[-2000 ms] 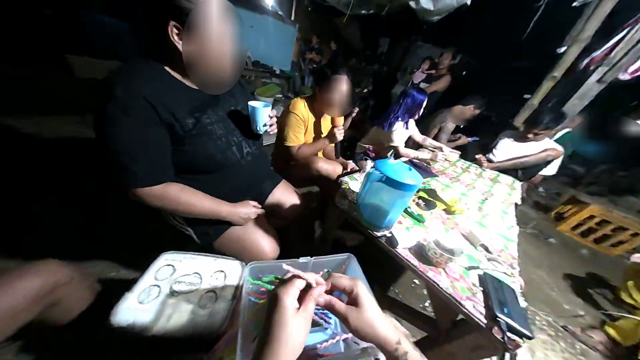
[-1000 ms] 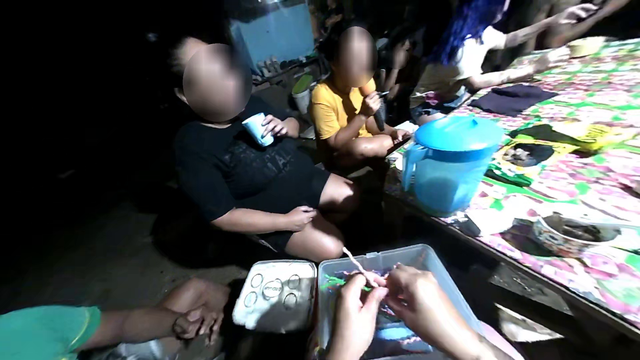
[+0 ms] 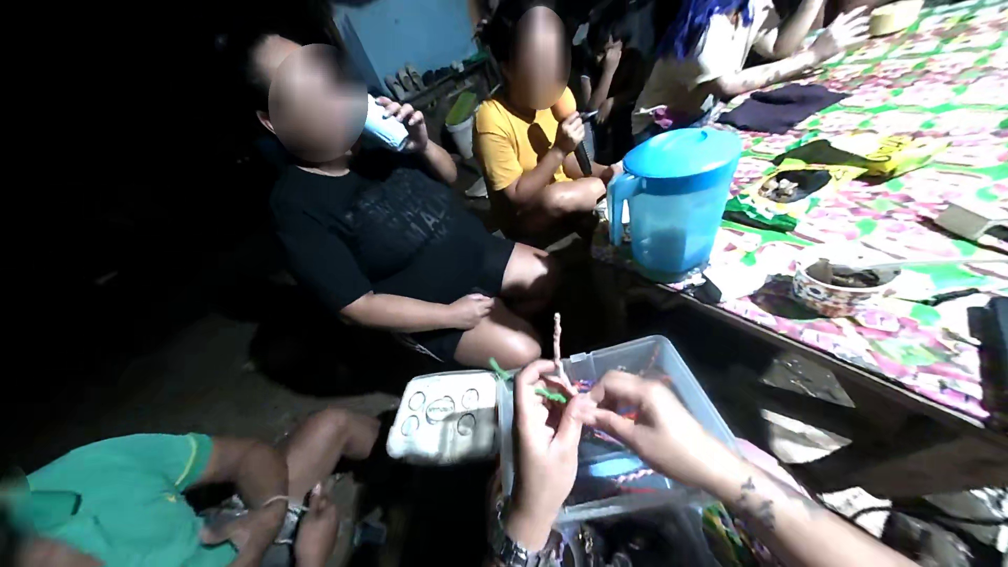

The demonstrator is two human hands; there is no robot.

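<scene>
My left hand [image 3: 547, 441] is closed on a thin pale-pink twisted cord [image 3: 557, 342], whose end stands up above the fingers. Its wrist wears a metal watch. My right hand [image 3: 646, 417] meets it, thumb and fingertips pinching at the same cord. A bit of green cord [image 3: 550, 394] shows by the left fingers. Beneath both hands lies a clear plastic box [image 3: 693, 386] holding braided cords in several colours and a blue item [image 3: 618, 465]. A whitish lid with raised circles [image 3: 442, 416] lies against the box's left side.
A blue lidded pitcher [image 3: 681, 205] stands on the corner of a table with a flowered cloth [image 3: 945, 276], near a patterned bowl [image 3: 843, 287]. A person in black [image 3: 394, 228] sits ahead with a cup, one in yellow [image 3: 512, 150] holds a microphone, and one in green [image 3: 142, 496] sits at lower left.
The person in black has raised the cup to the face. The cord's free end now points upright instead of leaning left. The view has swung right and closer to the table since the first frame.
</scene>
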